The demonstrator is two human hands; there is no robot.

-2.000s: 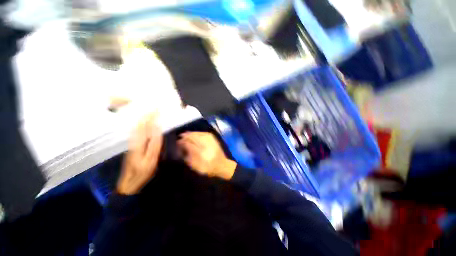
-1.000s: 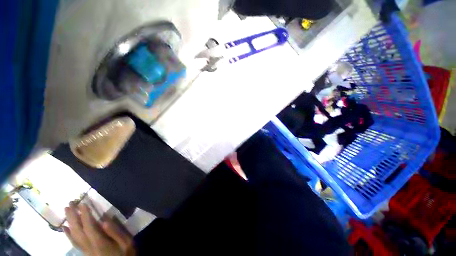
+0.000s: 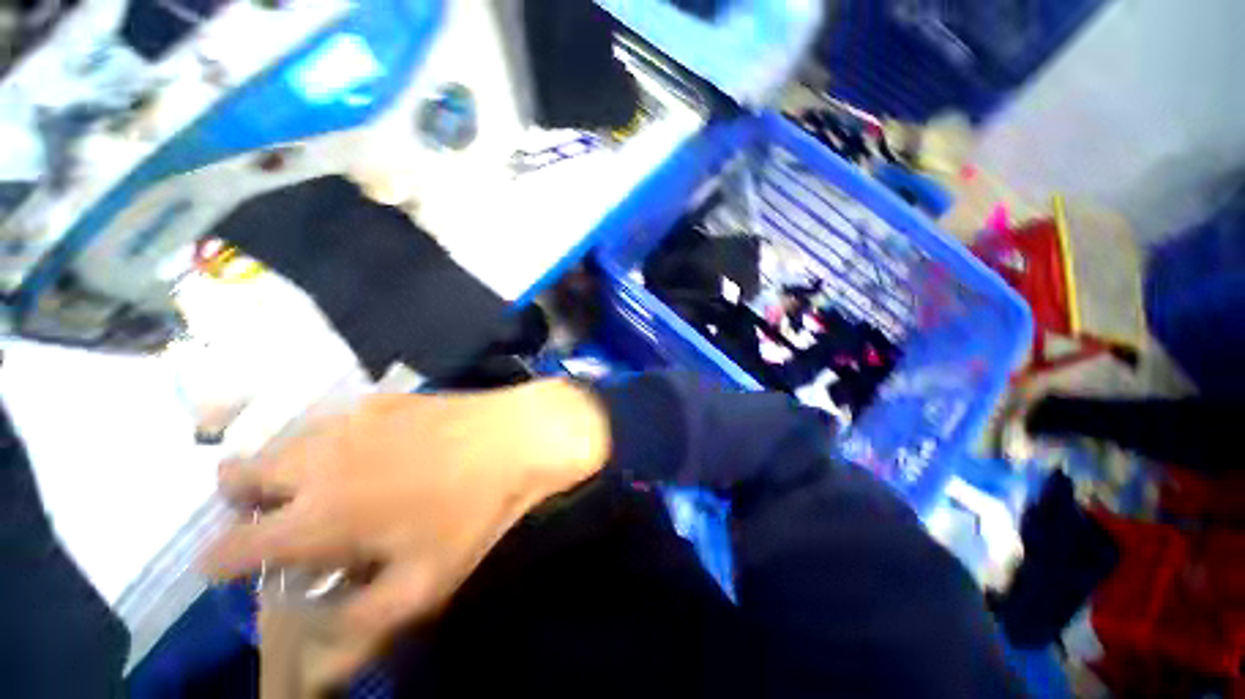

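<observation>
My right hand (image 3: 410,478) is blurred, reaching in from the right with fingers bent over the table's front edge. My left hand (image 3: 303,642) shows partly below it, mostly hidden. A small shiny spot shows between the hands; I cannot tell what it is or whether either hand grips it. A black cut piece (image 3: 376,280) lies across the white table, from beside the machine to the front edge. The white sewing machine (image 3: 150,232) with a blue stripe stands at the left. Purple-handled thread snips (image 3: 563,150) lie on the table beyond the black piece.
A blue plastic crate (image 3: 942,294) with black, white and pink scraps (image 3: 806,335) stands right of the table. More black cloth (image 3: 580,62) lies at the table's far side. Dark cloth (image 3: 48,587) is at the left edge. Red plastic items (image 3: 1167,587) are at the lower right.
The view has swung back from the machine's right end. The hand at the lower left has left the machine area, and both hands are now together at the table's front edge.
</observation>
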